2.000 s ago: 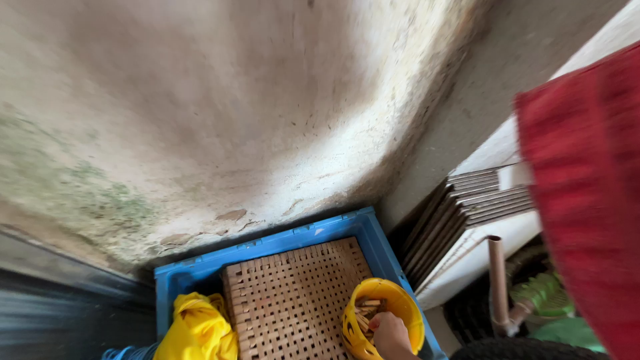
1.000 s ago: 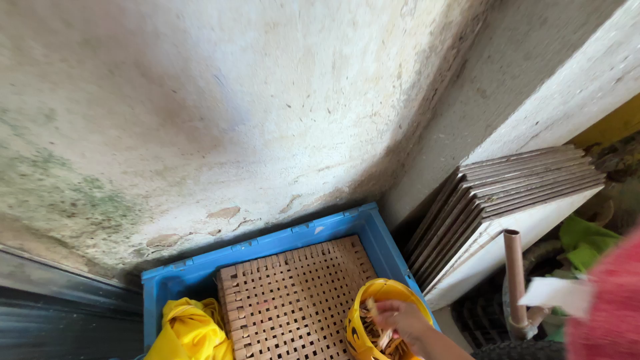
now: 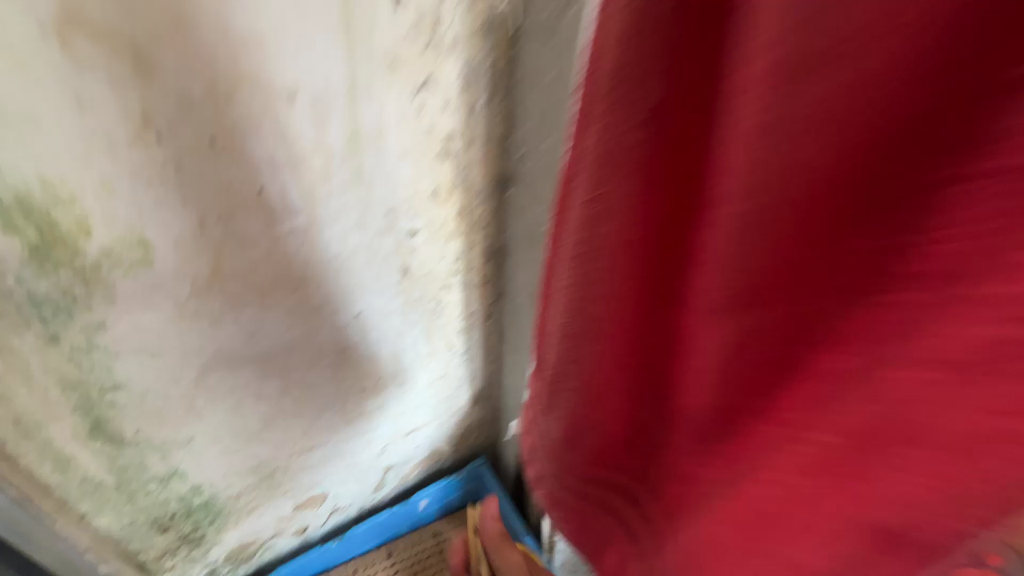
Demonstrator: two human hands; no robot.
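Note:
At the bottom edge of the head view, my right hand (image 3: 498, 546) is partly in sight, with thin light-brown stick-like pieces (image 3: 476, 541) between its fingers. It is over the corner of a blue plastic crate (image 3: 392, 524). Beside the fingers, a brown woven panel (image 3: 412, 554) lies inside the crate. A sliver of yellow rim (image 3: 530, 552) shows at the hand's right, mostly hidden. My left hand is out of view.
A large red cloth (image 3: 768, 304), blurred, fills the right side and hides what is behind it. A stained, peeling wall (image 3: 264, 264) rises behind the crate at the left, meeting a grey surface (image 3: 528, 200).
My right hand was in the yellow basket and now shows above the crate with the pieces in its fingers. The red cloth covers far more of the right side. The view has shifted upward.

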